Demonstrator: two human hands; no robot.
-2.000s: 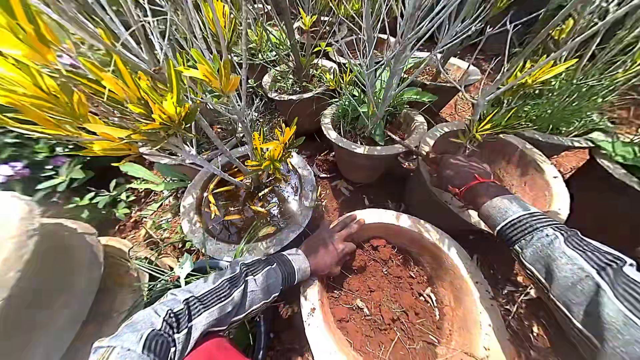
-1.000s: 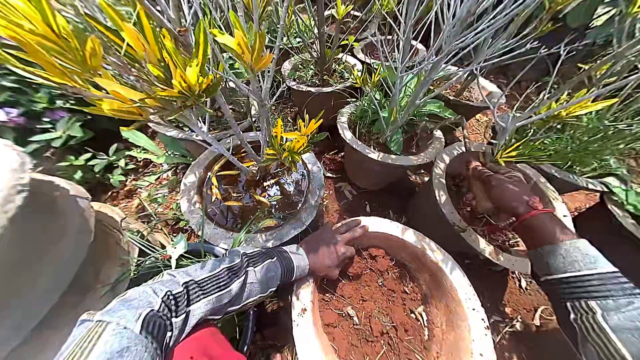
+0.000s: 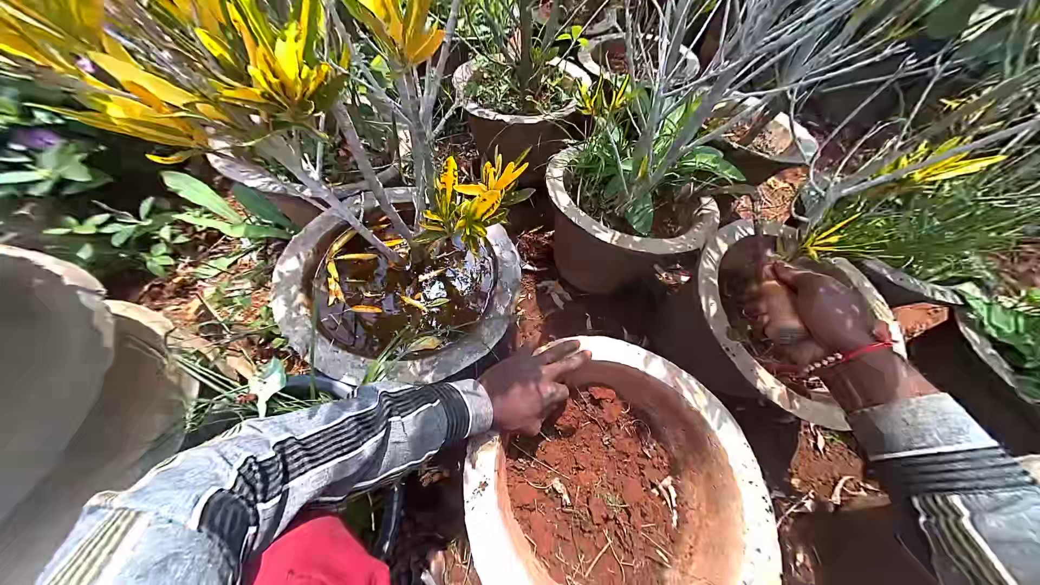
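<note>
My left hand (image 3: 532, 386) rests on the near-left rim of a large clay pot (image 3: 743, 463), which holds red soil (image 3: 597, 487) with dry bits and clods. Its thumb and fingers lie over the rim, and nothing is seen in it. My right hand (image 3: 821, 317), with a red thread and beads at the wrist, reaches into a smaller pot (image 3: 719, 313) on the right that holds a thin-stemmed plant. Its fingers are bent near the stem and soil; whether they grip anything cannot be told.
A pot full of water (image 3: 296, 301) with a yellow-leaved croton stands at left. Behind are a pot with green weeds (image 3: 601, 252) and several more pots. Big empty-looking pots (image 3: 49, 374) edge the left side. Bare branches (image 3: 731, 89) overhang the right, and a dark hose (image 3: 313, 386) lies beside my left sleeve.
My right hand has changed its pose inside the right pot, with its fingers now bent more toward the stem. My left hand remains on the large pot's rim. The view has shifted somewhat.
</note>
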